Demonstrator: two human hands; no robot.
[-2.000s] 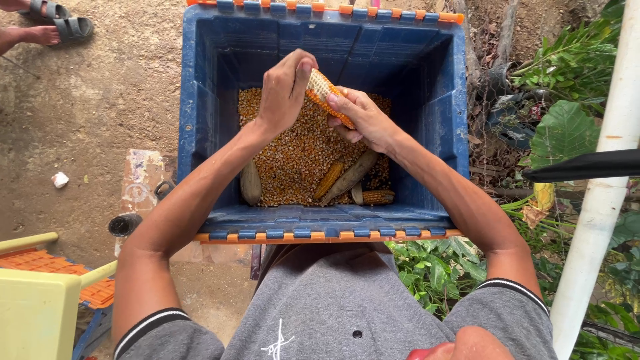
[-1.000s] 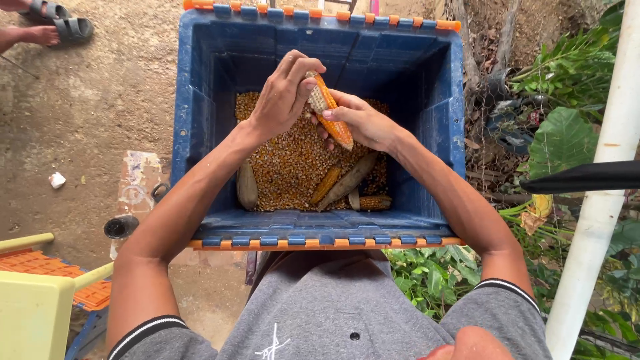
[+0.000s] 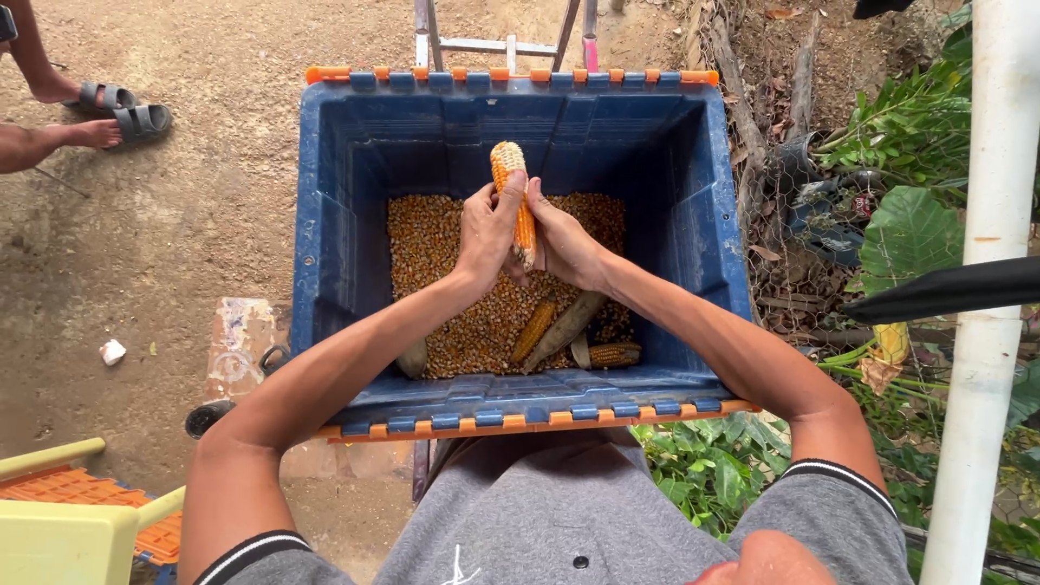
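Note:
Between my two hands, above a blue plastic crate (image 3: 325, 236), an orange ear of corn (image 3: 525, 231) stands nearly upright in the view, its upper part a pale cob with kernels off. My left hand (image 3: 489, 231) grips its left side, thumb across the front. My right hand (image 3: 569, 244) lies against its right side, thumb up, lower fingers partly hidden. Loose corn kernels (image 3: 463, 333) cover the crate's floor. On them rest a small ear of corn (image 3: 534, 331), an ear in dry husk (image 3: 566, 331), another ear (image 3: 615, 355) at the right and a husked one (image 3: 413, 357) at the left.
A metal frame (image 3: 496, 45) stands beyond the crate. Another person's sandaled feet (image 3: 122, 122) are at the upper left. A pale yellow plastic chair (image 3: 65, 536) is at the lower left. To the right are a white pipe (image 3: 987, 325), a black strap-like object (image 3: 942, 291), wire mesh and plants.
The held ear has turned from slanting to nearly upright. My left hand has come down from the ear's top to its side, and my right hand has shifted lower beside it.

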